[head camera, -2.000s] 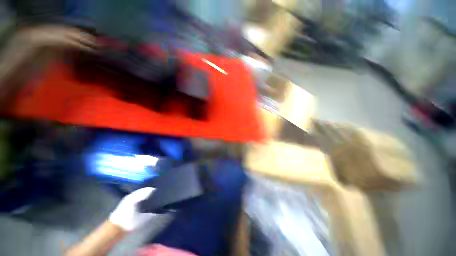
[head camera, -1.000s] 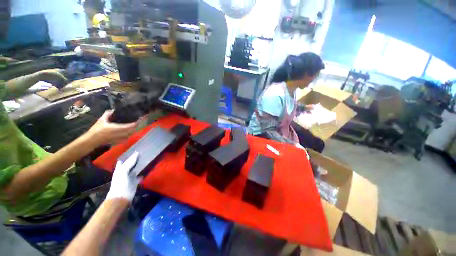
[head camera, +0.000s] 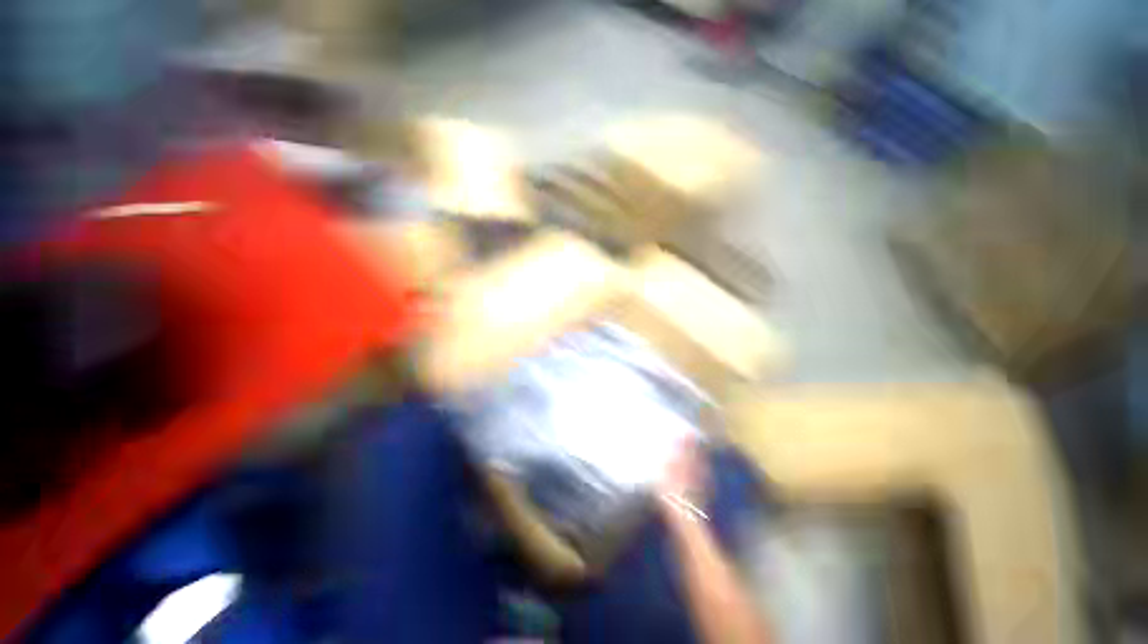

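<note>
The whole view is strongly blurred. My right hand (head camera: 686, 478), bare with a thin bracelet at the wrist, is at the right edge of the silvery clear bags (head camera: 592, 409). The blur hides its fingers and whether it grips a bag. The bags lie in an open brown carton (head camera: 535, 296) before my knees. My left hand is not in view. Dark pieces (head camera: 82, 340) show as a blurred block on the red worktable (head camera: 271, 277) at the left.
A second open brown carton (head camera: 869, 434) stands at the lower right. More brown cartons (head camera: 686, 151) are behind the front one. A thin pale strip (head camera: 151, 209) lies on the red table. The blue stool (head camera: 139, 566) is at the lower left. Grey floor (head camera: 831, 264) shows beyond.
The view has swung right and down from the table and machine to the cartons. My gloved left hand, at a black piece before, has left the picture. My bare right hand has appeared.
</note>
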